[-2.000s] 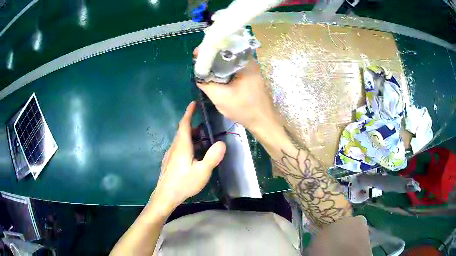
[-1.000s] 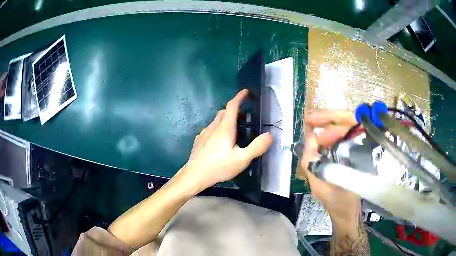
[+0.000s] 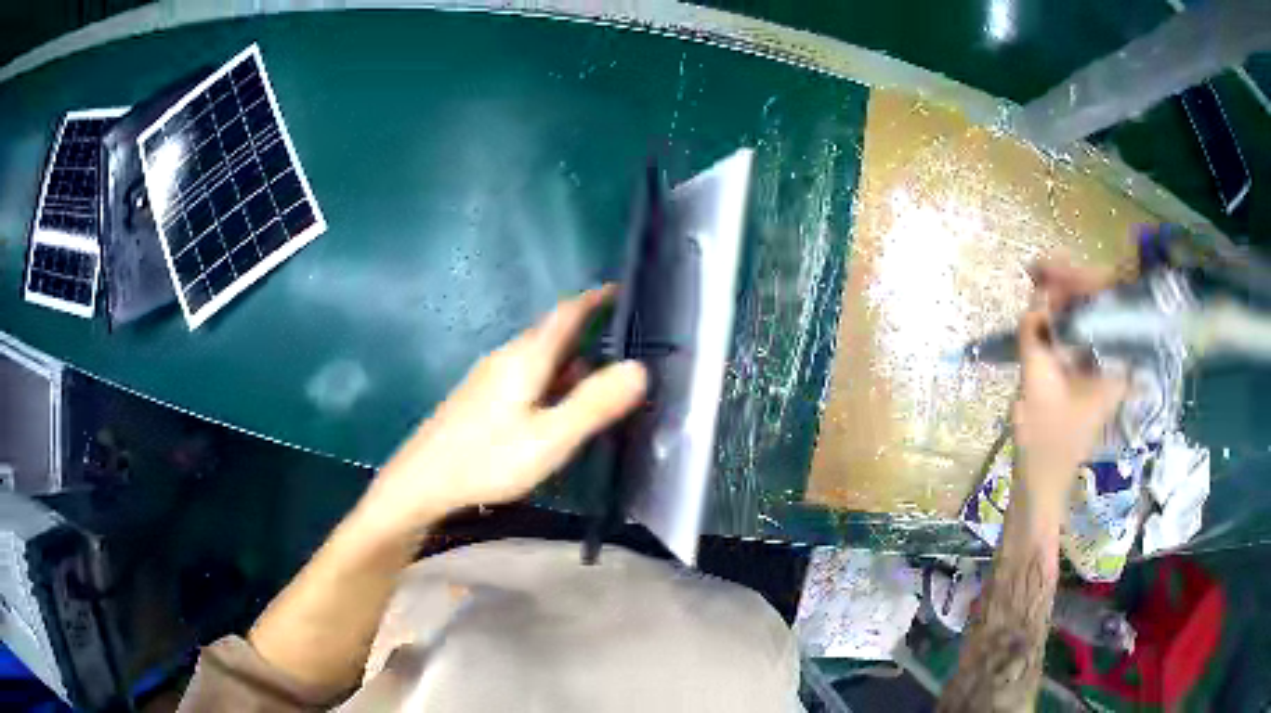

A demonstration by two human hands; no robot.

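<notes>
My left hand [image 3: 537,418] holds the black back cover [image 3: 634,307] on edge, thumb and fingers around its middle. The white backsheet of a solar panel [image 3: 704,334] stands tilted just right of the cover, with thin dark wires between them. My right hand [image 3: 1066,376] is blurred and is around the glue dispensing gun [image 3: 1115,327], over the right part of the glue-catch board [image 3: 906,279]. The gun's nozzle points left, away from the panel. The fingertips of my right hand are unclear.
Several solar panels [image 3: 234,181] lean together at the left of the green bench [image 3: 418,181]. A printed cloth [image 3: 1101,522] and a white rag [image 3: 1182,488] lie at the board's near right edge. A red stool [image 3: 1157,634] is at the lower right. A pale rail [image 3: 781,39] runs along the far side.
My right hand has carried the gun from over the bench near the panel to the right, over the board. The cover and white backsheet in my left hand have shifted left and tilted.
</notes>
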